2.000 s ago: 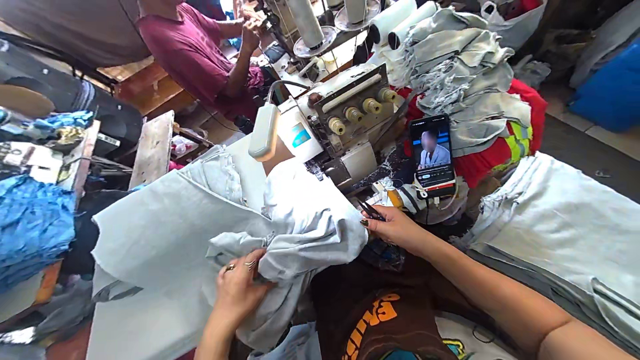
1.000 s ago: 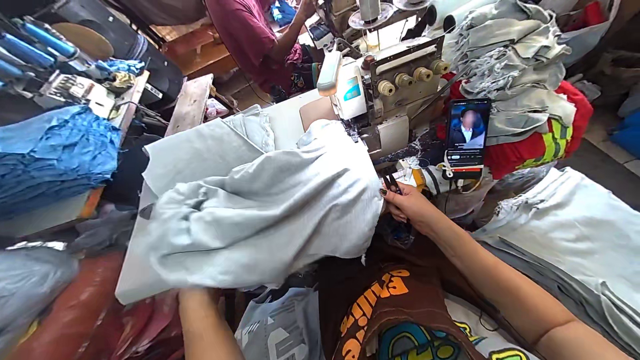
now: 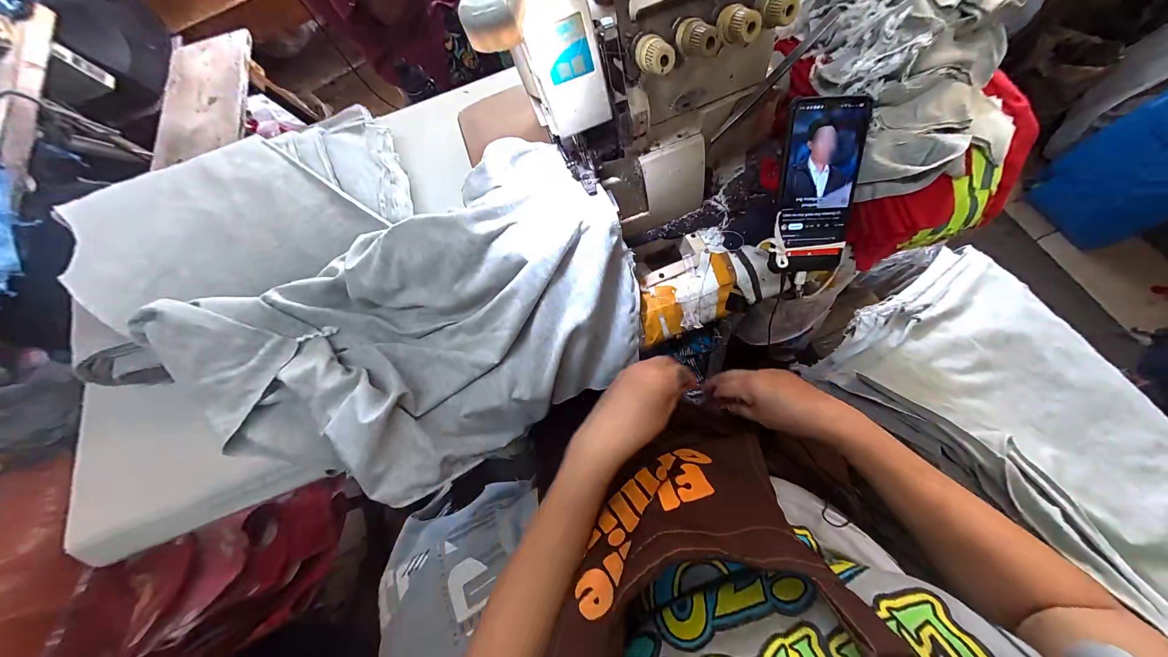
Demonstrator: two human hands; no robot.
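Note:
My left hand [image 3: 643, 397] and my right hand [image 3: 766, 397] are close together at the table's near edge, just below the machine's taped arm [image 3: 689, 297]. Both sets of fingers are bent around something small and dark at the top of my brown apron [image 3: 693, 474]; what it is cannot be made out. A light grey fabric garment piece [image 3: 474, 301] lies bunched on the white work table [image 3: 119, 493], its upper end by the needle area of an industrial overlock sewing machine [image 3: 662, 173]. Flat grey fabric panels [image 3: 210, 219] lie under and behind it.
A phone [image 3: 826, 182] with a lit screen stands right of the machine. Stacked pale fabric [image 3: 1031, 365] is at my right, and crumpled grey pieces [image 3: 922, 82] lie beyond on red cloth. A wooden board [image 3: 201, 100] is at the back left, dark red fabric [image 3: 237, 566] below the table.
My left hand has left the grey fabric and come beside my right hand. The dark tool seen earlier in my right hand no longer shows clearly. The fabric now lies spread leftward over the table.

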